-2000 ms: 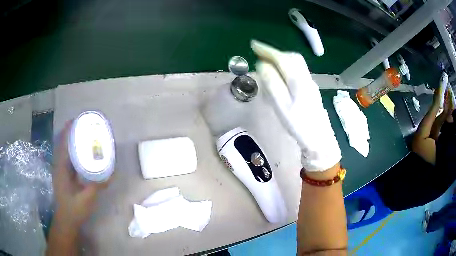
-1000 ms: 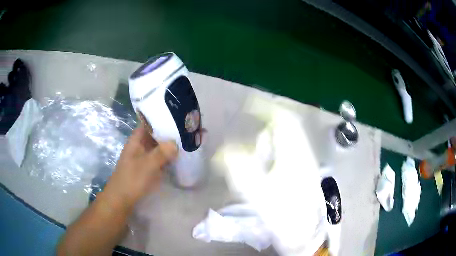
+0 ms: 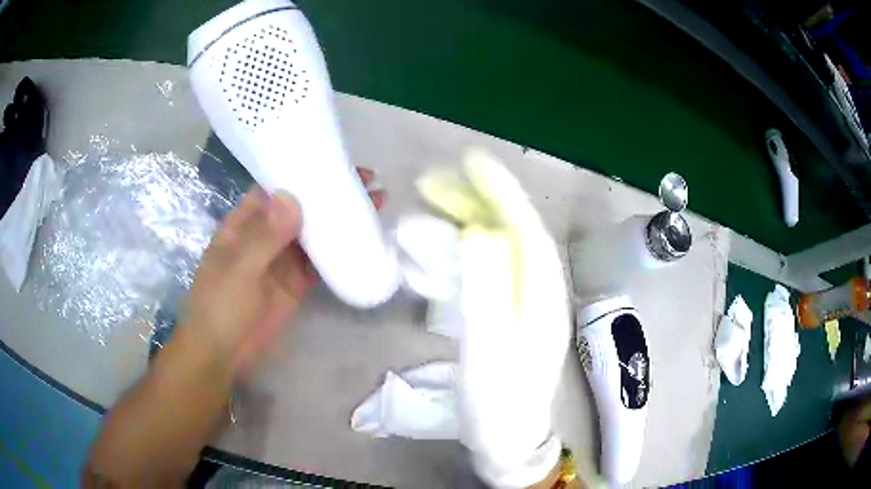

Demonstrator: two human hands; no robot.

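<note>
My bare left hand grips a white tapered device, wide end up and to the left. Its dotted vent holes face me. My right hand, in a white glove with yellowish fingertips, is blurred. A small crumpled white cloth shows at its finger side, close to the device's narrow end, and seems pinched in the glove. A second white device lies on the table, its glossy black panel up. A crumpled white cloth lies at the near edge, partly hidden by the glove.
Crinkled clear film lies at left, beside a black item and a white cloth. An open-lidded silver-topped bottle stands at right. Beyond lie a green conveyor with another device, white cloths and an orange bottle.
The view has swung left since the first frame. My left hand has raised and turned the device, from its lamp end to its black panel, then its vent side. The gloved hand has moved beside it.
</note>
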